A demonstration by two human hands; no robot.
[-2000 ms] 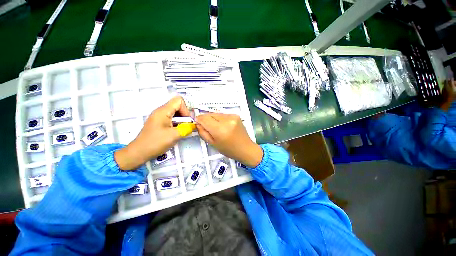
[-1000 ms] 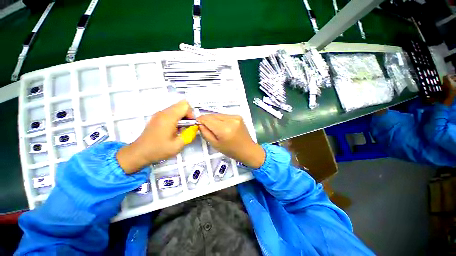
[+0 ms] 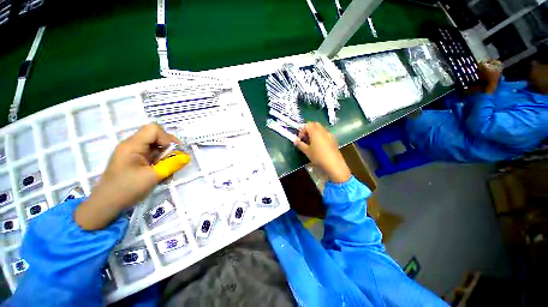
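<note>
My left hand (image 3: pixel 129 171) is over the white tray (image 3: pixel 268 157), closed on a yellow-handled tool (image 3: pixel 172 165). A small whitish piece shows between its fingers; what it is cannot be told. My right hand (image 3: pixel 324 150) is past the tray's right edge, its fingertips pinching the near end of a white strap (image 3: pixel 281 129) on the green surface. Watch heads (image 3: pixel 207 225) with dark oval windows lie in tray pockets. White straps (image 3: pixel 183 103) are stacked at the tray's right end. A loose strap pile (image 3: pixel 309 87) is fanned beside it.
Clear bags (image 3: pixel 384 84) lie right of the pile, before a black tray (image 3: pixel 458 59). Watches with straps (image 3: pixel 161 33) lie on the green belt (image 3: pixel 102 42). A slanting grey post (image 3: pixel 348 27) rises at the bench's far edge. Another person in blue (image 3: pixel 505 123) is at right.
My right hand has left my left hand and moved right to a loose strap. My left hand still holds the yellow tool. The view has shifted right, so the tray appears further left.
</note>
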